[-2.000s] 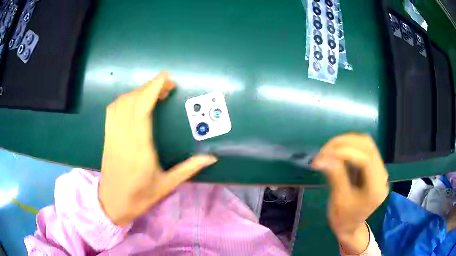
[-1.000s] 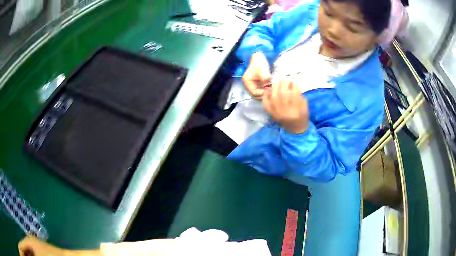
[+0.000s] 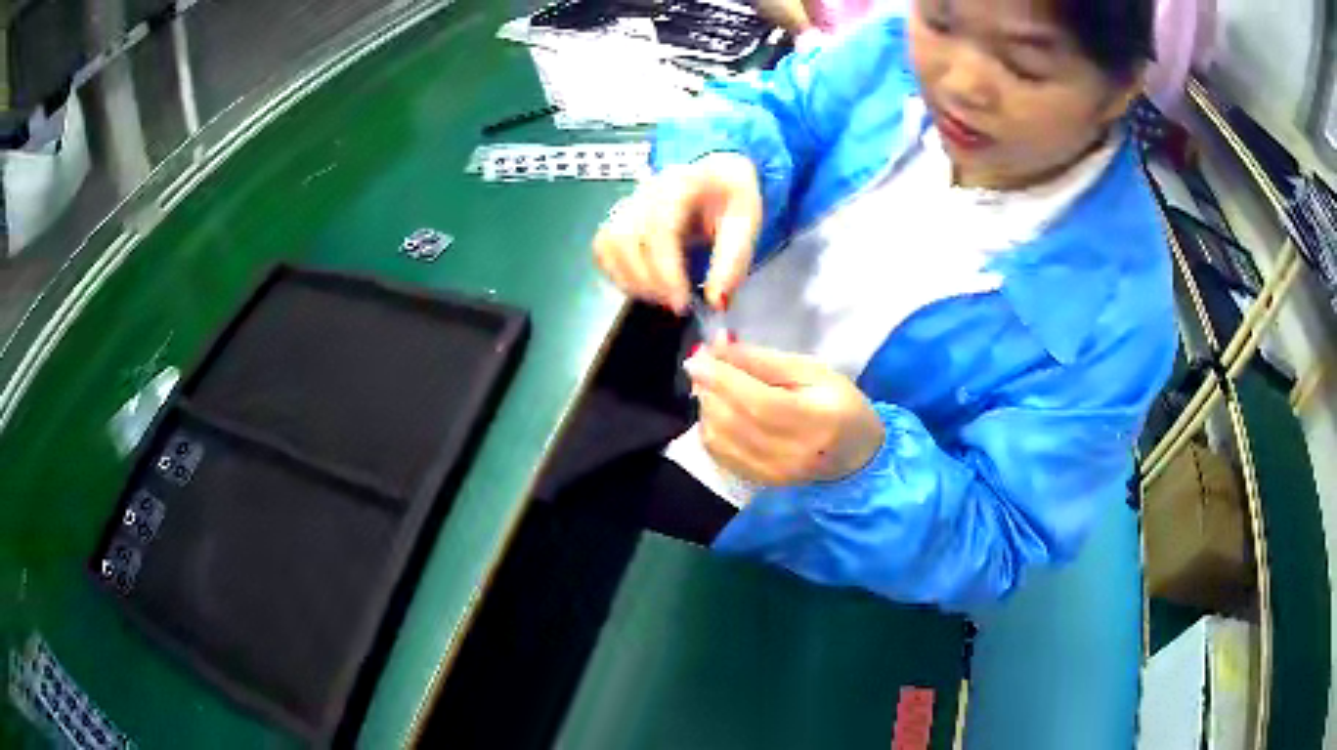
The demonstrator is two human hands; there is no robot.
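Note:
Neither of my hands is in view. A black divided tray (image 3: 279,586) lies on the green bench at the left. Several small pale camera covers (image 3: 142,516) sit in a row along the left end of its nearer compartment. The farther compartment shows bare black. Part of a clear strip with rows of black rings (image 3: 59,703) lies at the lower left corner, cut off by the picture's edge. A crumpled piece of clear film (image 3: 144,407) lies beside the tray's left side.
A coworker in a blue jacket (image 3: 1012,440) sits beyond the bench edge, holding something small in both hands. A camera cover (image 3: 425,243) and another ring strip (image 3: 557,161) lie past the tray. A cardboard box (image 3: 1205,498) stands at the right.
The view has swung from the bench in front of me to the right. My hand and pale sleeve have left the bottom edge. The coworker's hands have moved left and changed pose.

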